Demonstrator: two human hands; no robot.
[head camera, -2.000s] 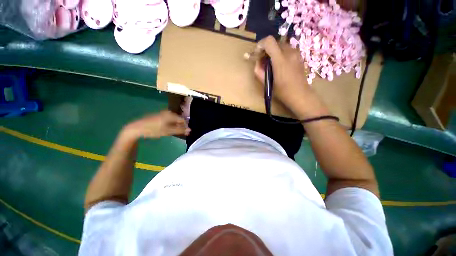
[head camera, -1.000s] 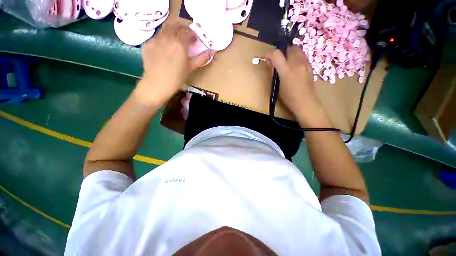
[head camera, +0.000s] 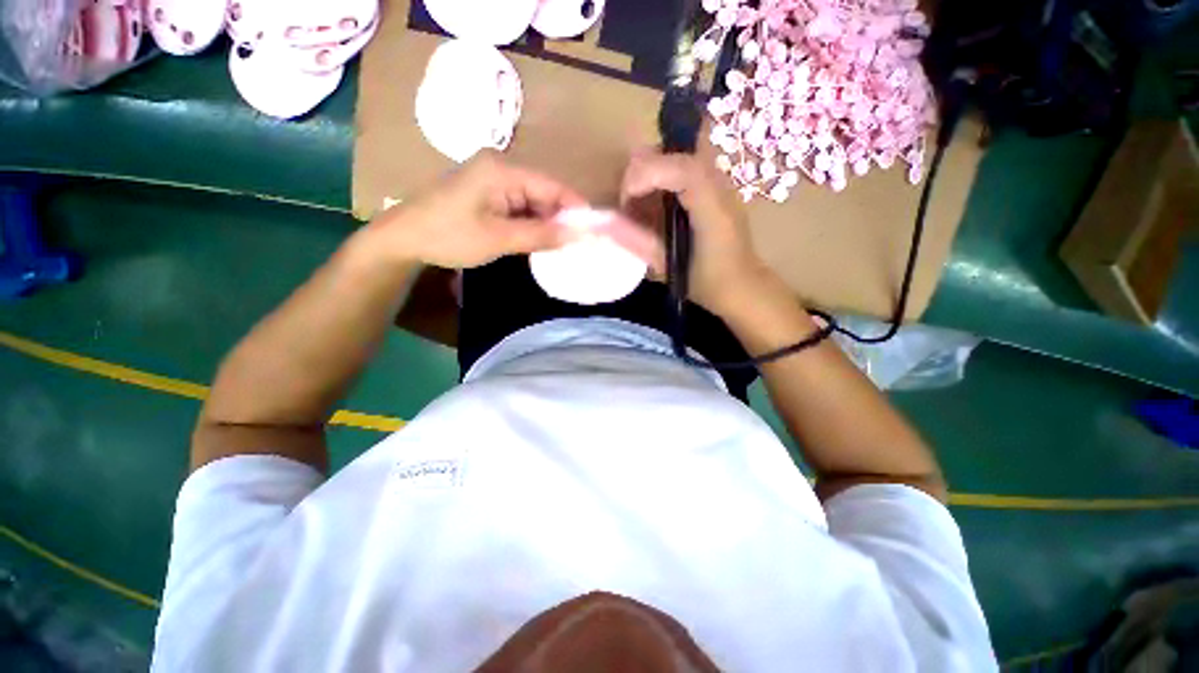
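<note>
My left hand (head camera: 493, 217) holds a pale pink cover (head camera: 588, 267) at its upper edge, near my lap; the cover looks white under glare. My right hand (head camera: 697, 217) is at the cover's right side, with the black soldering iron (head camera: 679, 138) held in it, pointing up and away. Whether my right fingers also hold a small piece is blurred. Another cover (head camera: 468, 100) lies flat on the cardboard sheet (head camera: 579, 136). A heap of small pink pieces (head camera: 828, 99) lies on the right of the cardboard.
More covers (head camera: 289, 59) are grouped at the upper left, beside a clear plastic bag (head camera: 66, 40). The iron's black cord (head camera: 916, 217) loops past my right wrist toward dark equipment at the upper right. An open carton (head camera: 1141, 217) is at far right; another plastic bag (head camera: 907, 355) hangs by the cardboard's edge.
My left hand has moved down and right from the upper covers, bringing a cover toward my lap. My right hand has moved slightly left and down to meet it, still with the iron.
</note>
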